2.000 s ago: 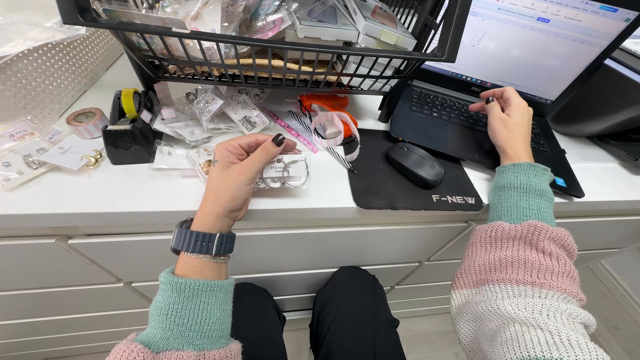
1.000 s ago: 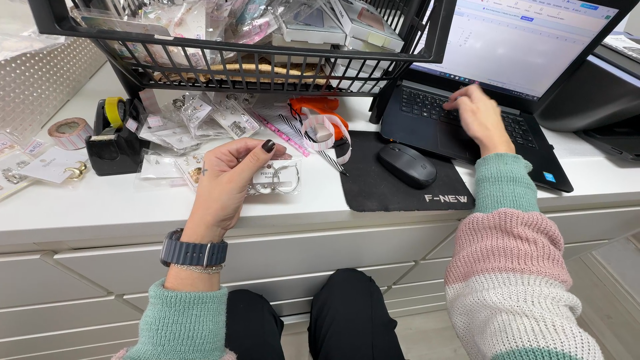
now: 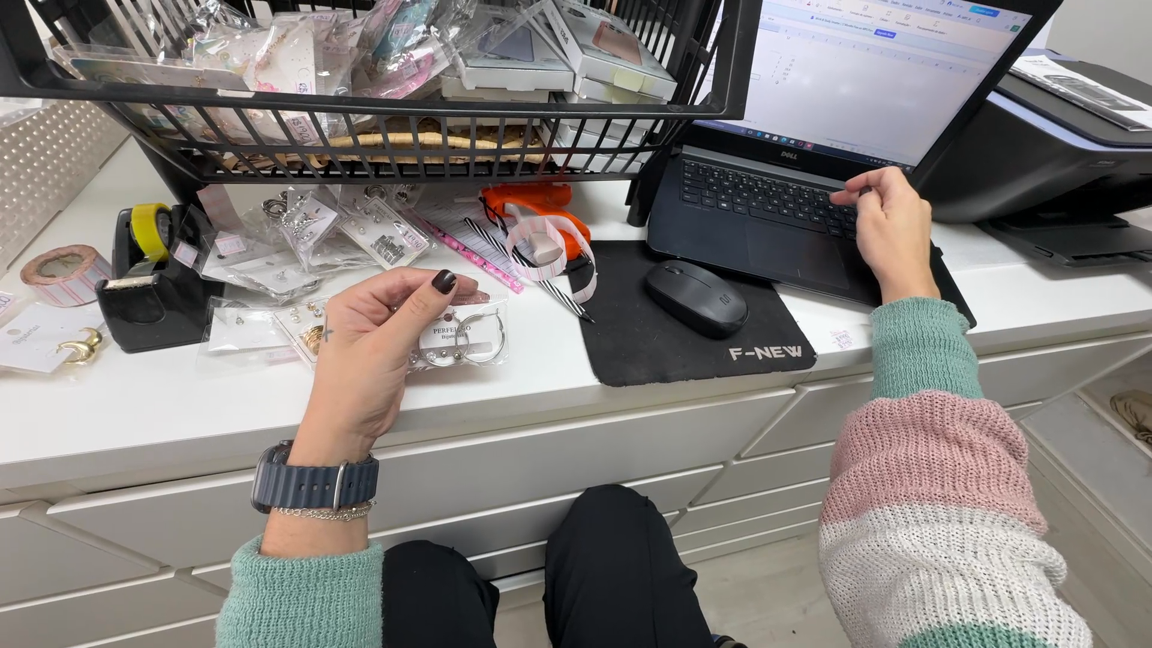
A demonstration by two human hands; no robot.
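Note:
My left hand holds a small clear packet of silver hoop earrings by its upper edge, between thumb and fingers, above the desk's front edge. Over the right side of the laptop keyboard is my right hand, its fingers bent at the keys and holding nothing that I can see. The laptop's screen shows a document page. Left of the laptop, a black wireless mouse lies on a black mouse pad. Bagged jewellery is heaped behind my left hand.
A black plastic basket full of bagged goods and boxes stands at the back. On the left are a tape dispenser and a label roll. An orange tagging gun lies beside striped pencils. A printer stands right.
My right hand has shifted over the keyboard, from its left part a second ago to its right side. My left hand still holds the earring packet in about the same place.

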